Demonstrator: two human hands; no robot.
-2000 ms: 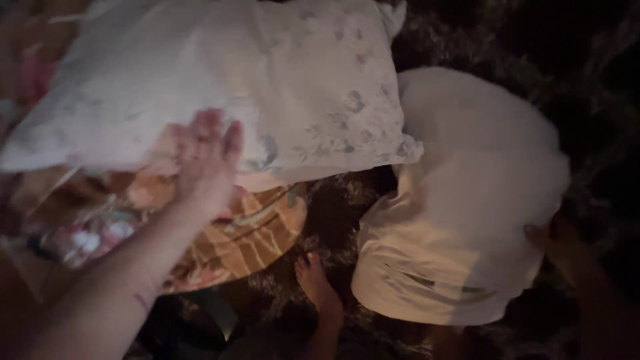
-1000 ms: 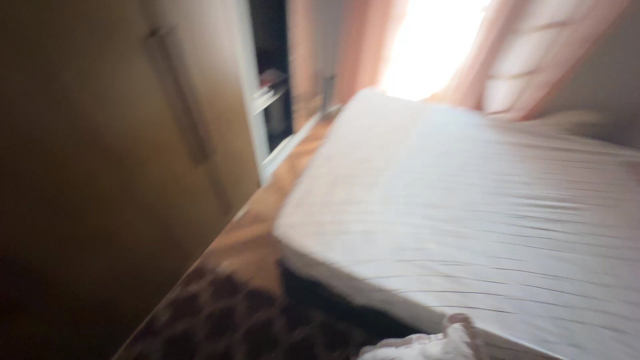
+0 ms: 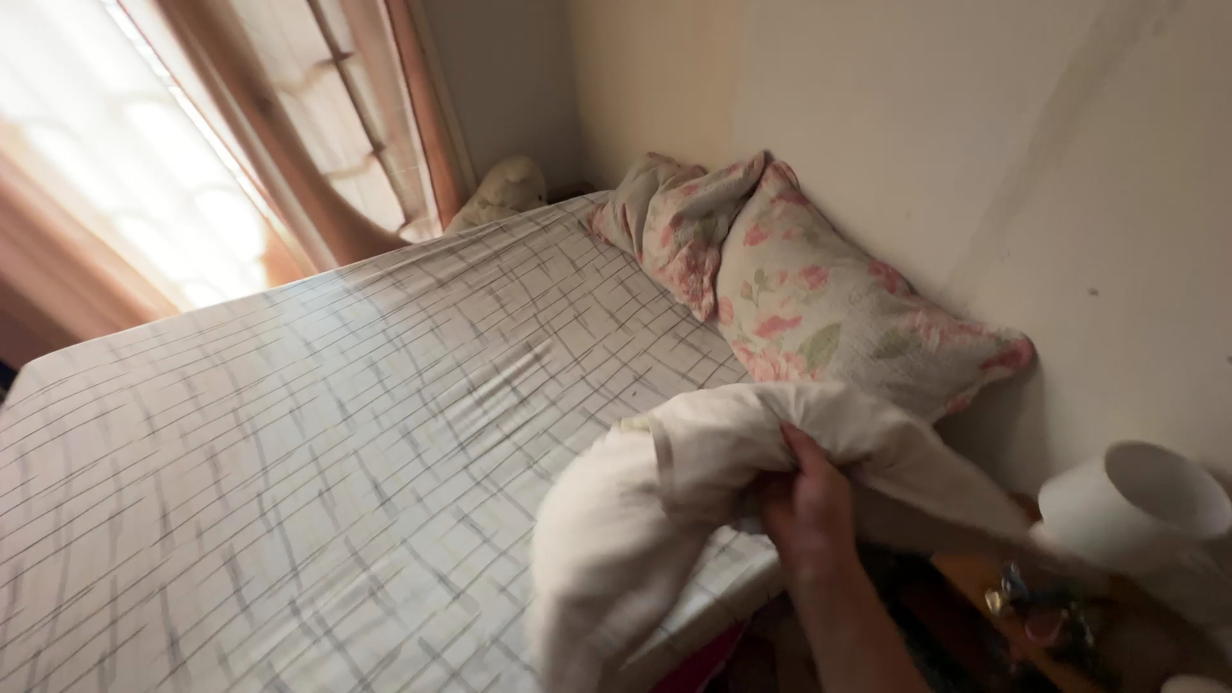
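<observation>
My right hand [image 3: 807, 500] grips a plain white pillow [image 3: 616, 520] near its middle, with the thumb on top; the pillow sags in a bend on both sides of the hand. It hangs over the near right edge of a bed whose fitted sheet [image 3: 318, 462] is white with thin dark crossing lines. Just beyond it, a pillow with pink flowers [image 3: 818, 298] leans on the wall at the head of the bed, and a second floral pillow [image 3: 674, 221] lies crumpled beside that one. My left hand is not in view.
At the right, a white lampshade [image 3: 1136, 500] stands by a wooden bedside table [image 3: 972, 577] holding small items. Salmon curtains [image 3: 279, 144] hang at a bright window on the left. A pale plush toy [image 3: 505, 188] sits past the bed's far corner.
The view has swung from the pillows on the dark patterned floor to the bed. My left hand, earlier on a pale floral pillow, has left the view. The white pillow is now raised in my right hand.
</observation>
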